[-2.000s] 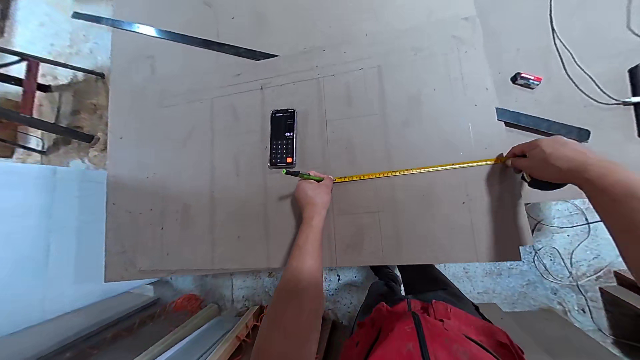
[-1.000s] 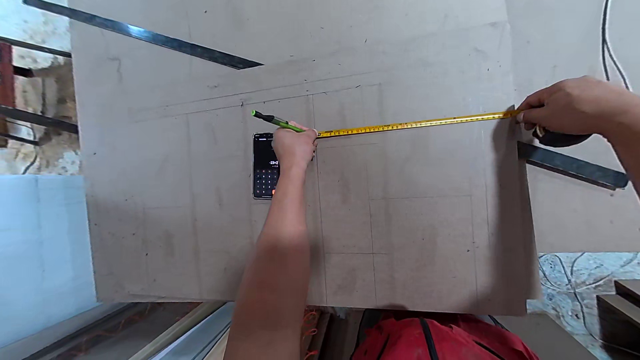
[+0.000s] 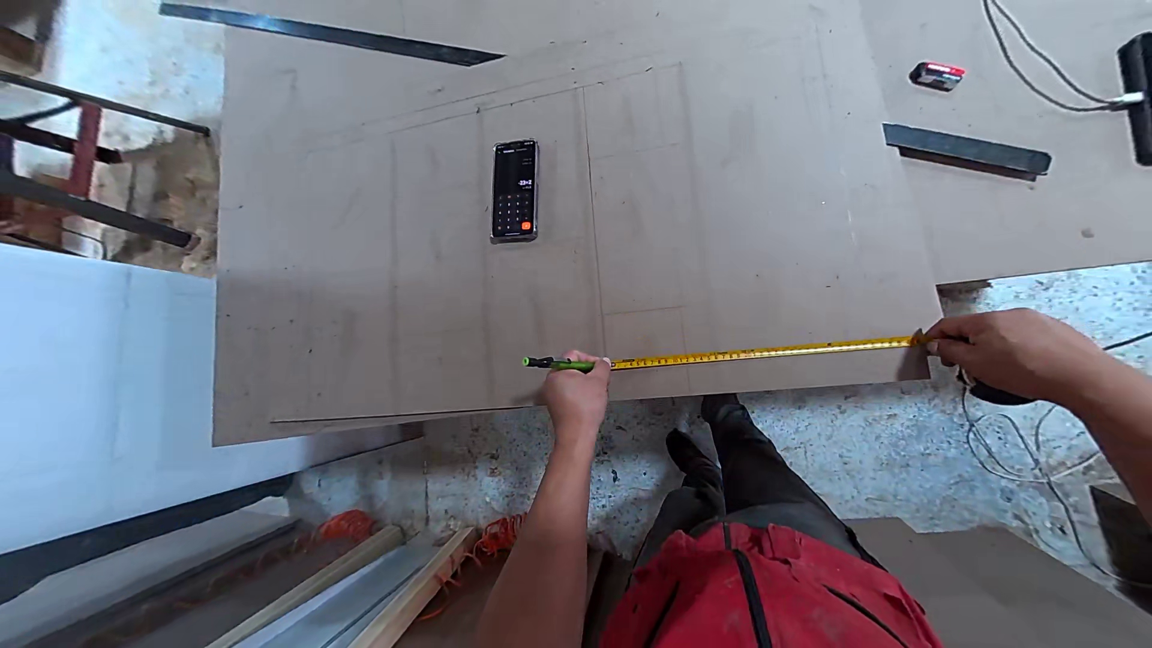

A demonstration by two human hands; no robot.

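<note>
A yellow tape measure blade (image 3: 765, 353) lies stretched across the grey-brown sheet (image 3: 765, 225), close to its near edge. My left hand (image 3: 578, 389) holds a green and black pen (image 3: 560, 364) and pinches the end of the blade. At the sheet's right edge, my right hand (image 3: 1003, 353) grips the blade and the dark tape case, which is partly hidden beneath the fingers. A phone (image 3: 515, 191) showing a calculator rests on the sheet beyond my left hand. Thin ruled lines run over the sheet's surface.
Dark flat strips lie at the upper left (image 3: 333, 34) and right (image 3: 967, 150). A small red and black object (image 3: 937, 76) and a cable (image 3: 1035, 76) are at the upper right. Wooden strips (image 3: 414, 589) lean at the lower left, and cords (image 3: 1026, 459) trail over the floor.
Both hands and the stretched blade have moved toward the sheet's near edge. My left hand no longer overlaps the phone. The view has shifted.
</note>
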